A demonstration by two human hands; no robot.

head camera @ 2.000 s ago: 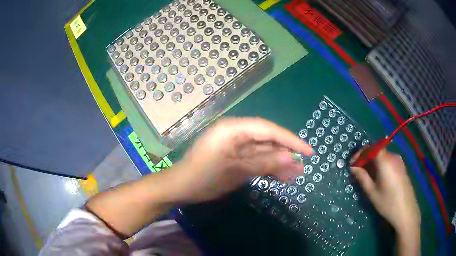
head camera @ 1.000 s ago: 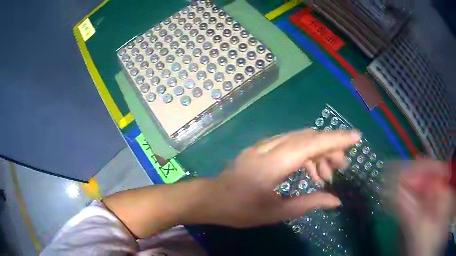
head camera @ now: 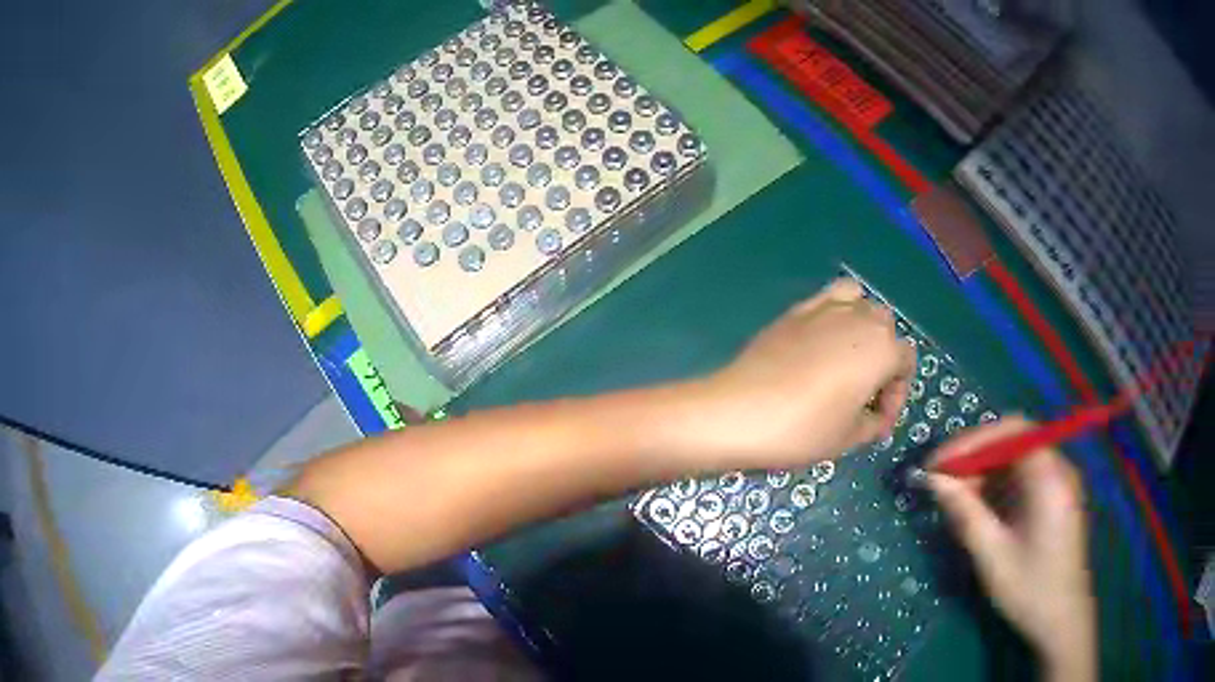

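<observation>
My left hand (head camera: 833, 373) is over the upper part of the clear blister tray (head camera: 853, 560), fingers curled down; whether it holds a component is hidden. My right hand (head camera: 1019, 513) holds the red pen-shaped probe (head camera: 1033, 442), tip pointing left over the tray; the red wire runs off to the right. Round silvery components (head camera: 693, 509) fill the tray's left and upper pockets; the lower right pockets look unfilled. A small dark-edged disc shows near the probe tip, too blurred to name.
The cream-topped block (head camera: 440, 300), covered with rows of discs, stands on a light-green sheet (head camera: 760, 147) at upper left. A filled grey-white tray (head camera: 1066, 200) and stacked trays (head camera: 933, 60) lie at right. A red label (head camera: 819, 73) and small brown square (head camera: 953, 233) lie along the tape.
My left hand has moved right and up over the tray and its fingers have curled. My right hand, blurred at the right edge a second ago, is back over the tray with the probe.
</observation>
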